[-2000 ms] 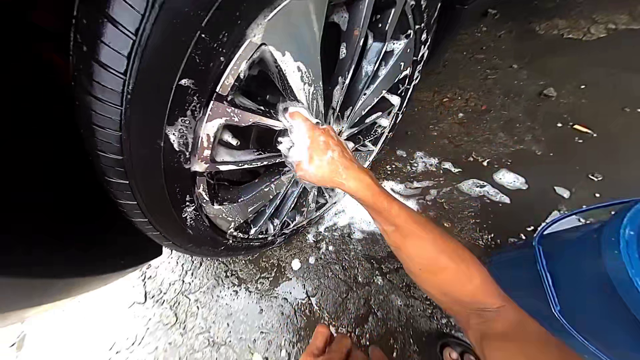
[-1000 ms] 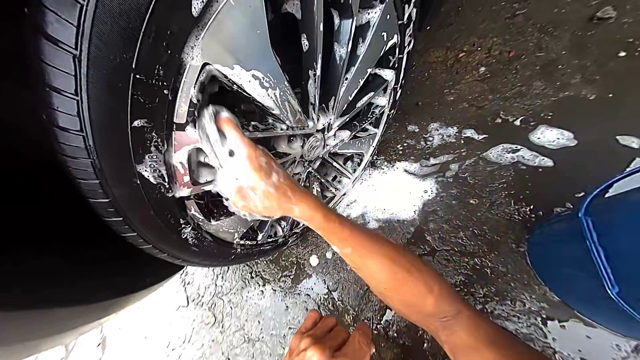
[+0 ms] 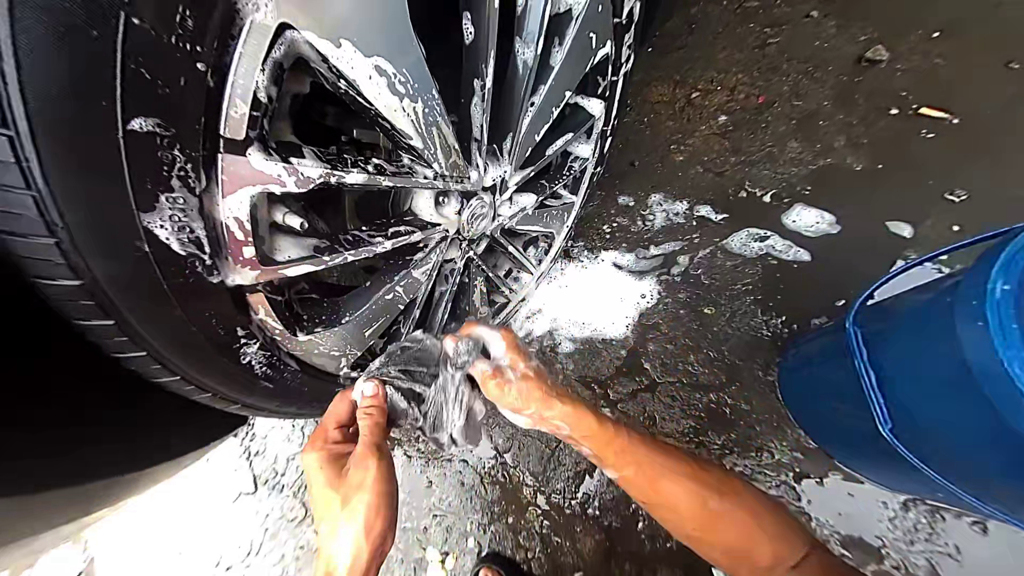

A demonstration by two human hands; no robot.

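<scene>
A soapy dark grey cloth (image 3: 432, 384) is stretched between my two hands, in front of the lower edge of a car wheel. My left hand (image 3: 356, 464) pinches its left edge between thumb and fingers. The other end is bunched in my right hand (image 3: 512, 372), which has suds on its fingers and wrist. Behind them stands the multi-spoke alloy rim (image 3: 352, 176), streaked with foam around its spokes and centre cap (image 3: 478, 214). The black tyre (image 3: 160, 264) also carries patches of foam.
A blue plastic bucket (image 3: 920, 360) with a blue handle is at the right. White suds (image 3: 596, 296) lie on the wet, rough ground beside the wheel. Small stones (image 3: 876, 54) are scattered farther off. Part of a dark sandal (image 3: 498, 564) shows at the bottom edge.
My right hand has come away from the rim spokes down to the wheel's lower edge. My left hand has risen from the bottom of the view and taken hold of the cloth.
</scene>
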